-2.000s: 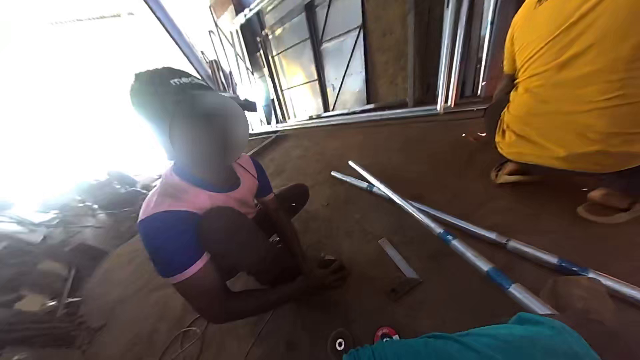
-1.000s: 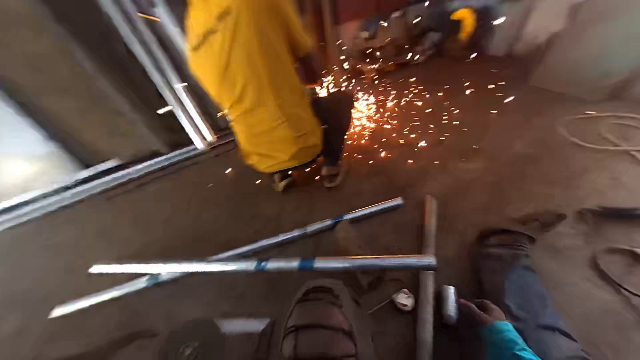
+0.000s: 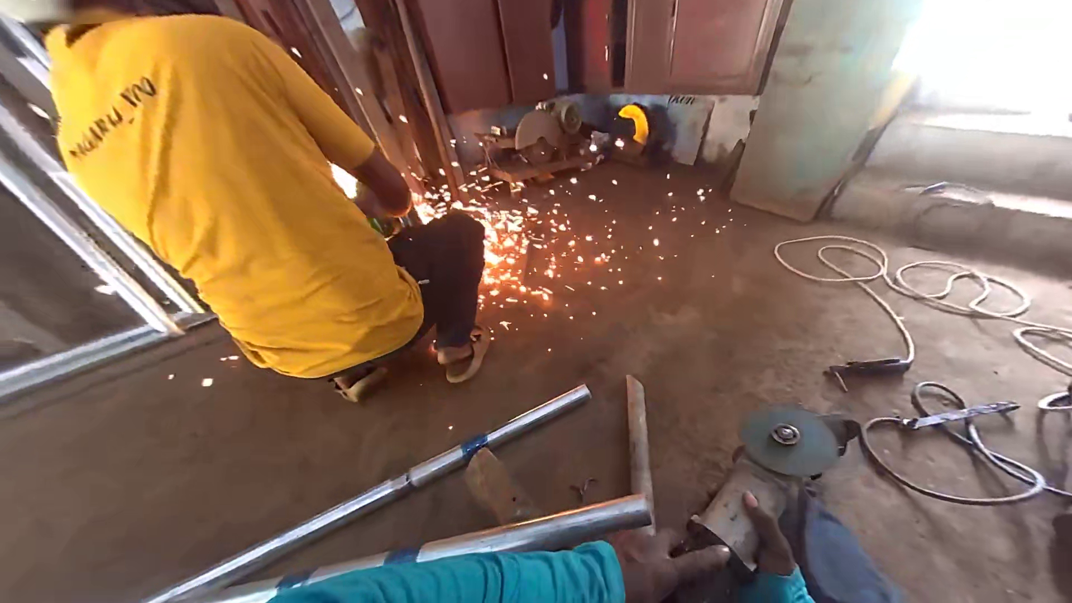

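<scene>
Below the centre right, an angle grinder [image 3: 748,507] with a flat disc [image 3: 790,440] faces up. My right hand [image 3: 766,536] is closed around its body. My left hand [image 3: 670,563] reaches across from the left in a teal sleeve, its fingers at the grinder's lower end; whether they grip it is hidden. Beside my left hand lies the end of a round metal pipe [image 3: 536,531] with blue bands. A second metal pipe [image 3: 368,501] slants behind it. A worn flat bar [image 3: 639,444] lies near the pipe end, and a flat brown piece [image 3: 496,486] lies between the pipes.
A person in a yellow shirt [image 3: 243,201] crouches at the left, sparks [image 3: 511,243] flying beside them. A cut-off saw [image 3: 544,134] stands by the back wall. At the right, a pale cable [image 3: 888,310], an electrode holder [image 3: 871,367] and a dark cable [image 3: 963,498] lie on the floor.
My right hand has moved from beside the bar onto the grinder, and my left hand has come into view beside it. The view has swung right since the earliest frame.
</scene>
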